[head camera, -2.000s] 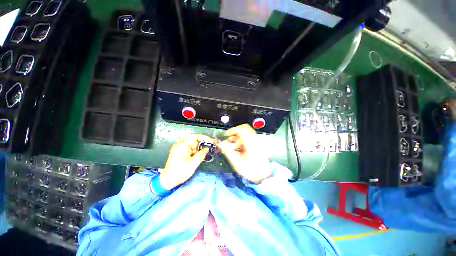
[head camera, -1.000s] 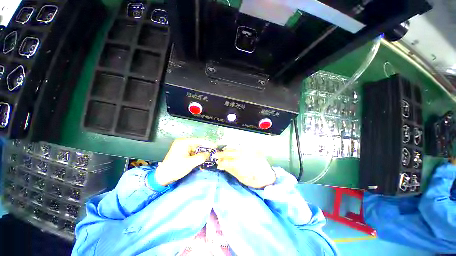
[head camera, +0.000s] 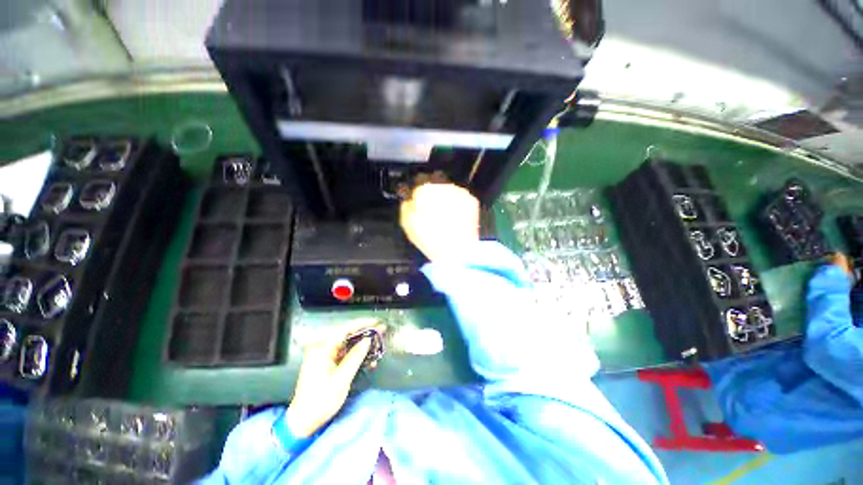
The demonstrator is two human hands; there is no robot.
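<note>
My left hand (head camera: 322, 384) holds a dark watch case with a shiny rim (head camera: 371, 347) between thumb and fingers, low over the bench in front of the press. My right hand (head camera: 442, 216) reaches into the open front of the black pneumatic press (head camera: 393, 71), with its fingertips beside the rounded-square fixture (head camera: 391, 182) on the press bed. These fingertips are dark and blurred, so I cannot tell if they hold anything. The left red button (head camera: 343, 290) and the whitish centre button (head camera: 402, 289) show on the front panel. My right sleeve hides the right button.
A black blister tray (head camera: 230, 275) stands left of the press, with a thicker stack (head camera: 123, 246) beyond. Clear trays lie right of the press (head camera: 577, 251) and at lower left (head camera: 109, 440). A black stack (head camera: 662, 256) and another person's hand (head camera: 837, 265) are at right.
My hands have separated. The right hand has moved forward into the press, while the left keeps the case over the bench. The view has tilted up, showing more of the press and wall.
</note>
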